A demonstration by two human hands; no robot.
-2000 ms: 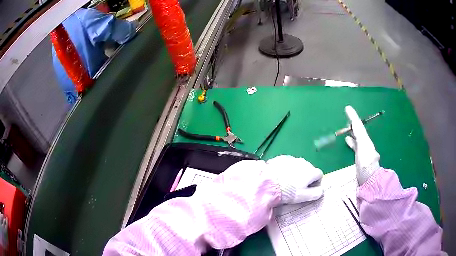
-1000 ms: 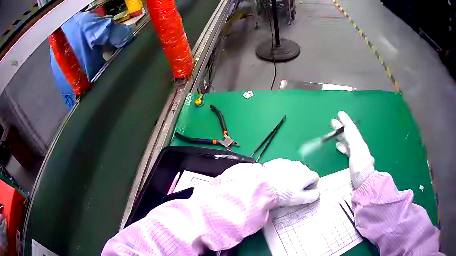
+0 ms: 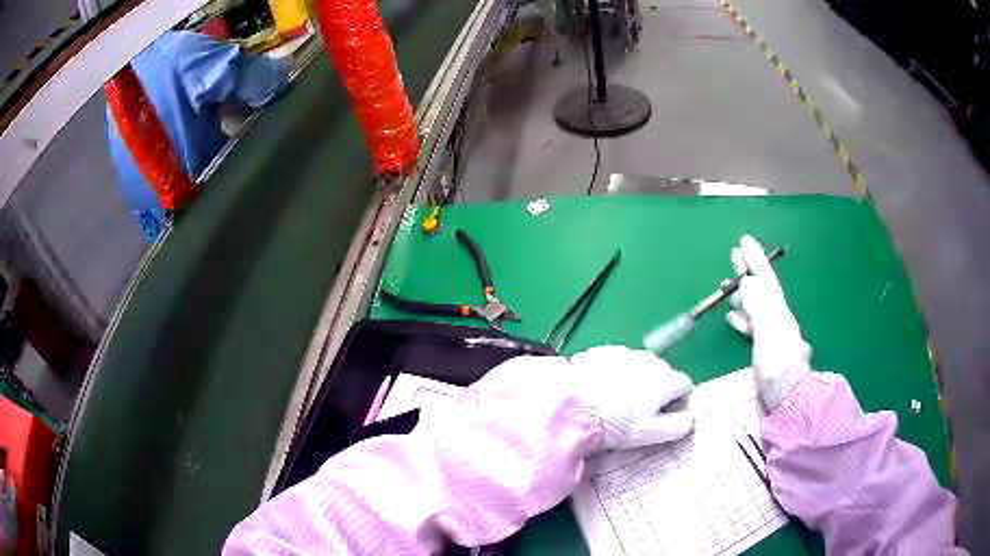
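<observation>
My right hand (image 3: 769,310), in a white glove, is raised over the right part of the green mat and holds a pen (image 3: 711,301) between its fingers. The pen has a dark slim barrel and a pale, see-through lower end that points left and down. My left hand (image 3: 641,402), in a white glove, rests on the upper left of a white record sheet (image 3: 678,502) with a printed grid. Its fingers are curled; whether anything is under them is hidden. A dark pair of tweezers (image 3: 757,454) lies on the sheet beside my right sleeve.
Black tweezers (image 3: 587,297) and black-and-orange side cutters (image 3: 489,308) lie on the mat (image 3: 684,234) beyond a black tray (image 3: 358,369) holding papers. The conveyor belt (image 3: 244,261) runs at left with red-wrapped posts (image 3: 371,92). A person in blue (image 3: 179,92) is beyond it.
My right hand has shifted slightly left, and the pen has tilted between its fingers. My left hand stays on the sheet. The whole view has shifted slightly.
</observation>
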